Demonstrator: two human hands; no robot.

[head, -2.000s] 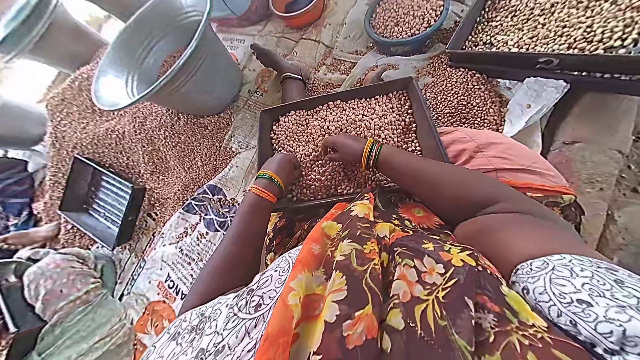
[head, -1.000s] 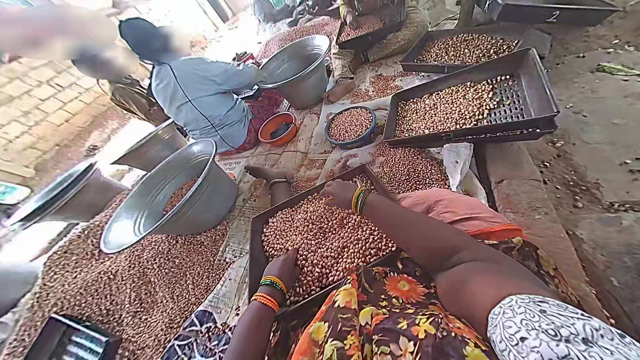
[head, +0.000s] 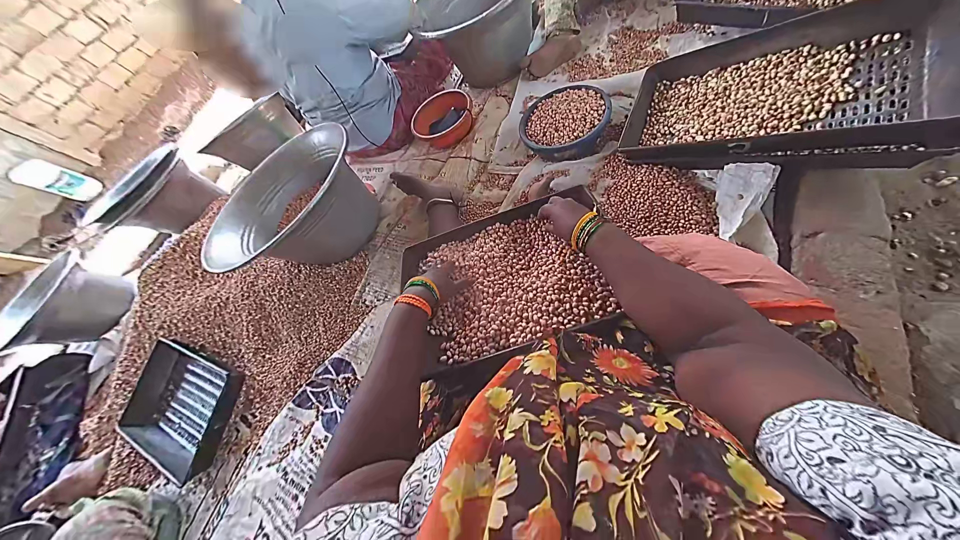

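A dark rectangular tray [head: 487,234] rests tilted on my lap, full of small reddish-brown nuts or seeds [head: 525,281]. My left hand [head: 448,283] lies on the nuts at the tray's left side, its fingers blurred and spread. My right hand [head: 561,217] is at the far right corner of the tray, fingers bent down at the edge of the nuts; whether it grips the rim or holds a nut cannot be told. Both wrists wear yellow, green or orange bangles. A floral cloth covers my lap below the tray.
A large metal tub [head: 337,217] stands on a wide heap of nuts [head: 247,300] at left, near a black slotted tray [head: 180,412]. Beyond are an orange bowl [head: 442,120], a blue basin of nuts [head: 566,146] and a perforated tray [head: 750,146]. Another person [head: 337,75] sits at the back.
My right hand has moved from over the nuts near the tray's middle to its far right corner. My left hand has gone from the tray's left edge onto the nuts.
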